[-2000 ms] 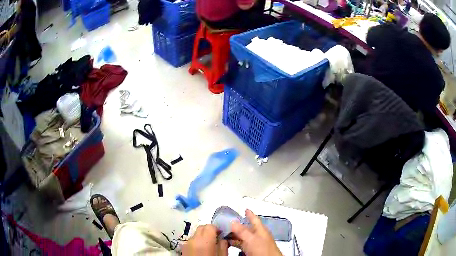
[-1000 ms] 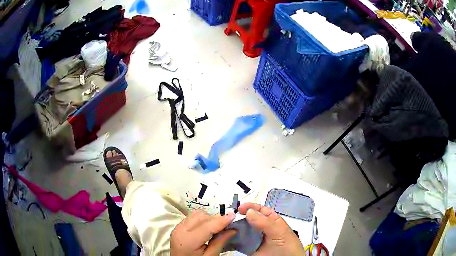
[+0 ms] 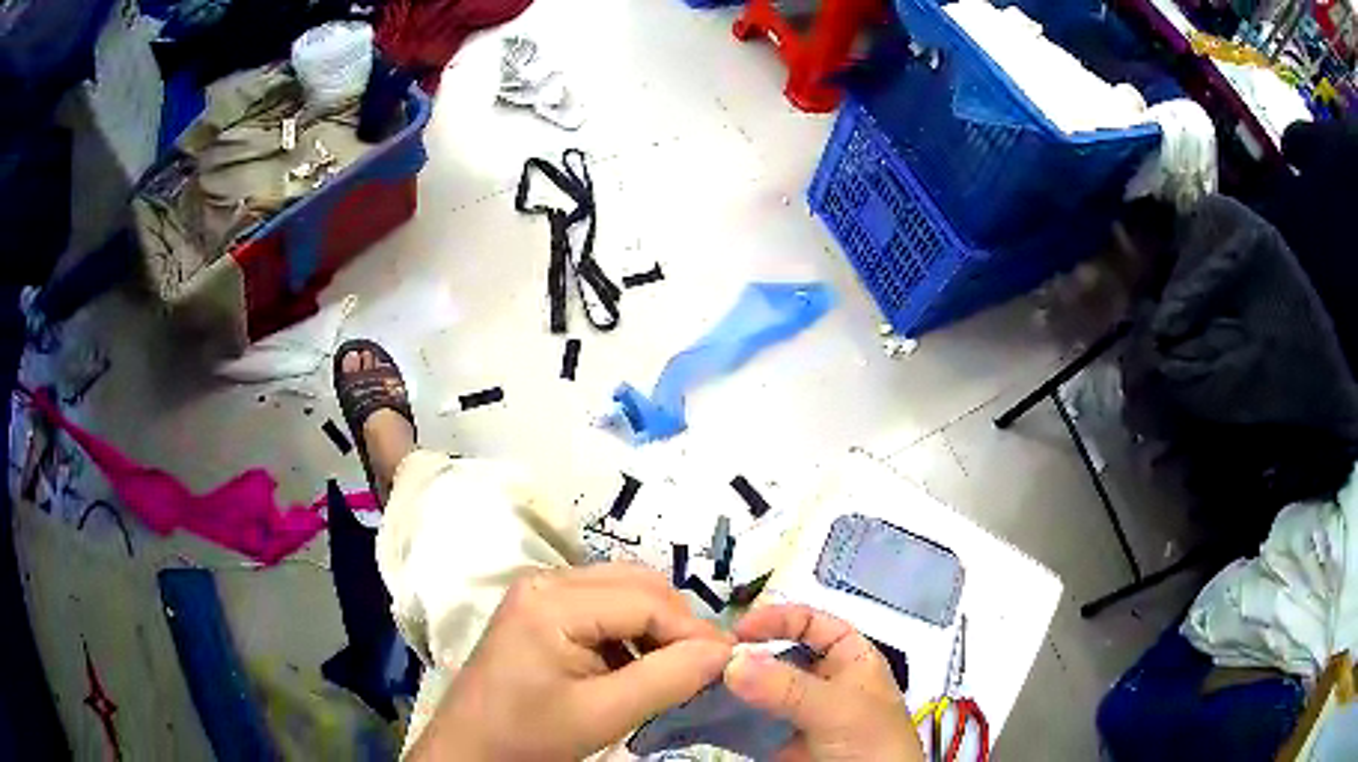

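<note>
My left hand and my right hand meet at the bottom centre, fingertips pinched together on the upper edge of a dark grey-blue flap. A small whitish part of it shows between the fingertips; the fingers hide much of the rest. The stack of grey-blue flaps lies on the white board to the right. Scissors with yellow and red handles lie on the board below it. A dark piece, partly hidden, shows beside my right hand.
Black scraps, a black strap loop and a blue cloth strip lie on the floor. Blue crates stand at upper right, a bin of khaki garments at upper left. A folding stand's black legs are at right.
The view has tilted further down and shifted left, so the surroundings sit higher and further right. Both hands still hold the flap, with the fingertips now closer together on its edge.
</note>
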